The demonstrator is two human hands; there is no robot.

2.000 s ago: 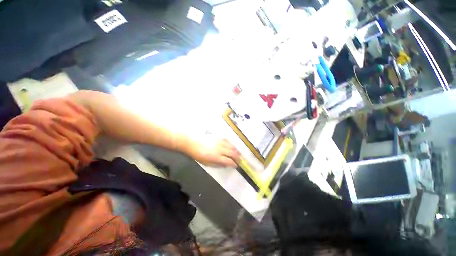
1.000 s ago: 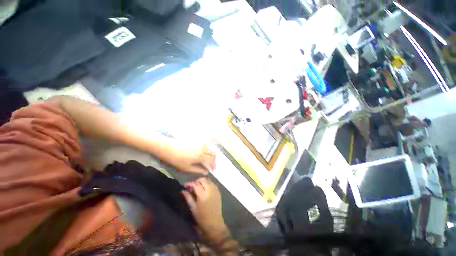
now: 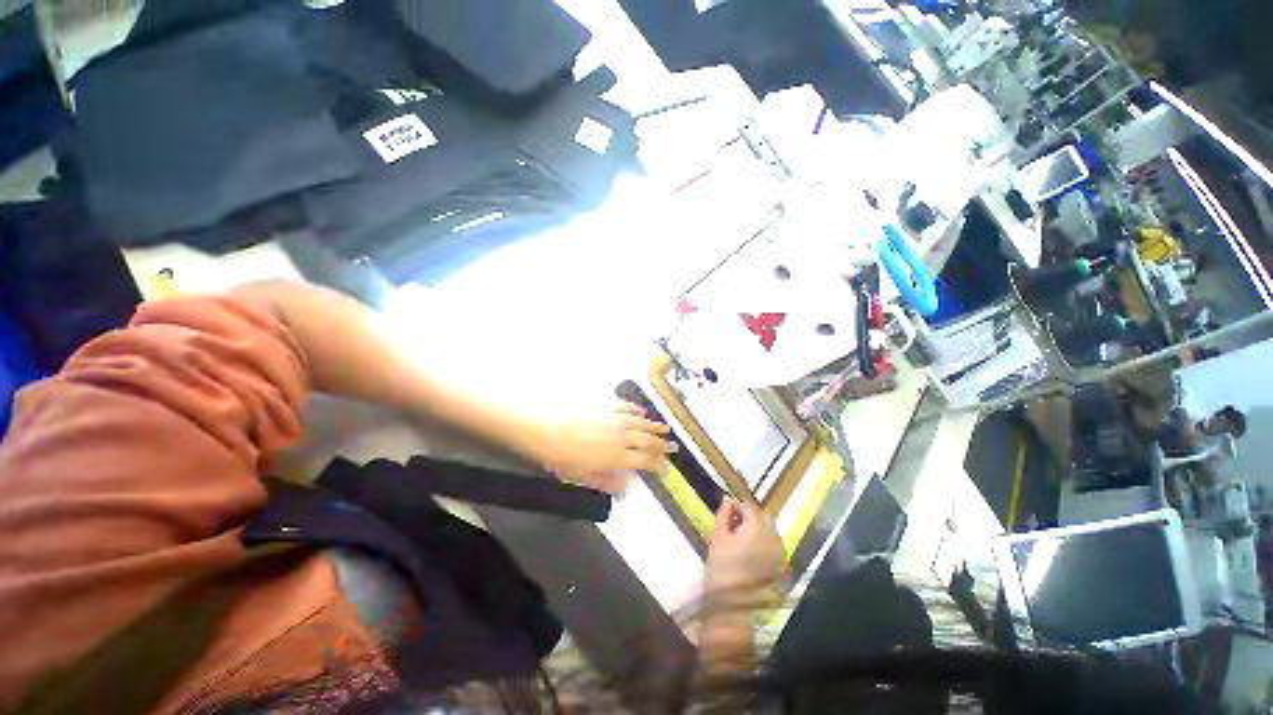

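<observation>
A narrow dark piece of black fabric (image 3: 687,458) lies along the near side of the yellow-brown clamp frame (image 3: 708,450), under the white machine head (image 3: 782,300). My left hand (image 3: 610,444) has its fingertips on the fabric's far-left end. My right hand (image 3: 743,542) pinches its other end near the frame's corner; the fingers partly hide the fabric. Bright yellow strips (image 3: 813,520) border the frame. The needle area is too small and glaring to make out.
Black panels with white labels (image 3: 401,137) pile up beyond the bed at upper left. A black strip (image 3: 510,489) lies by my lap. Black fabric (image 3: 852,622) hangs at the near edge. Red-black snips (image 3: 873,335) and a blue loop (image 3: 907,273) are on the head. A screen (image 3: 1103,580) stands right.
My right hand has moved from near the lap to the frame's corner. My left hand has moved back onto the frame's near side. A dark piece now lies between them.
</observation>
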